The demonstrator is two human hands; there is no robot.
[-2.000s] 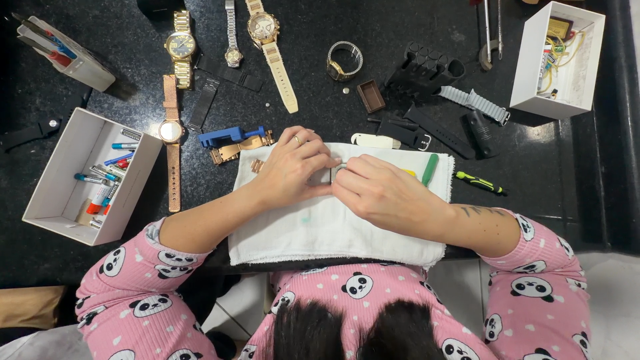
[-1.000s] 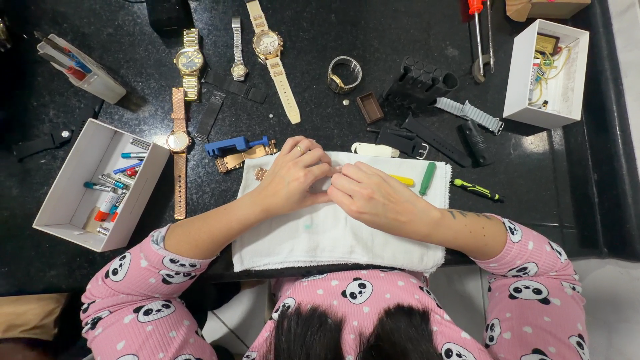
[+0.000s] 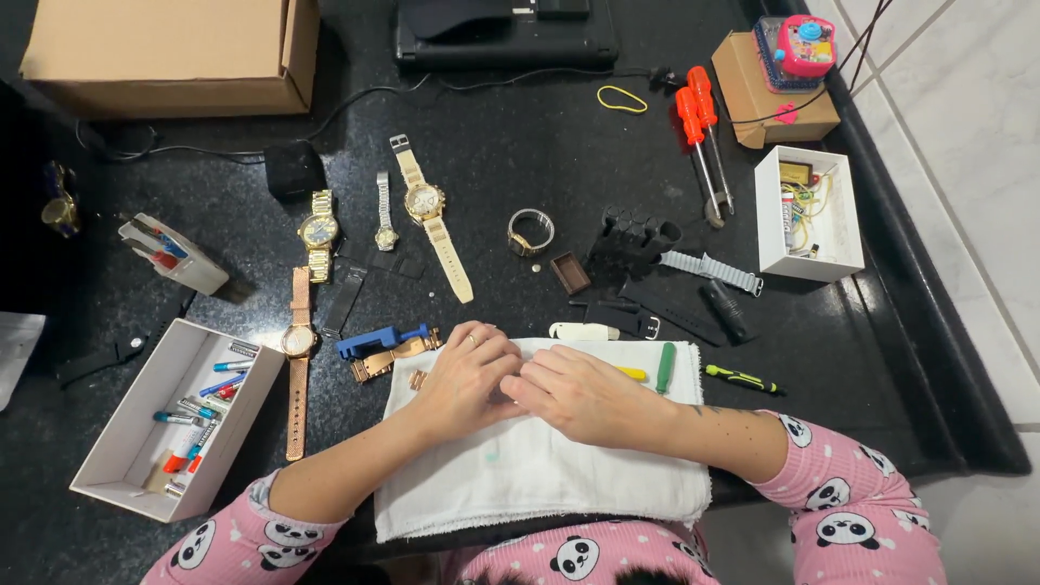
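Note:
My left hand (image 3: 474,375) and my right hand (image 3: 573,394) meet above a folded white towel (image 3: 561,479), fingers bent close together. Whatever may be between the fingertips is hidden. To the right of my right hand, a yellow handle (image 3: 631,374) and a green handle (image 3: 665,367) lie on the towel. Rose-gold link pieces (image 3: 418,379) are at its left edge, beside my left hand. Just beyond lie a blue plastic band tool (image 3: 382,340) and a rose-gold metal strap (image 3: 396,355). A white strap (image 3: 583,331) touches the towel's far side.
Several watches, among them a gold one (image 3: 318,231) and a cream-strapped one (image 3: 424,203), lie ahead. A white box of pens and batteries (image 3: 122,422) stands left, another white box (image 3: 811,264) right. Red-handled screwdrivers (image 3: 691,118), a black-green pen-like tool (image 3: 743,379) and a cardboard box (image 3: 162,57) are around.
The view has tilted up and shows more of the far counter. Both hands remain together over the towel.

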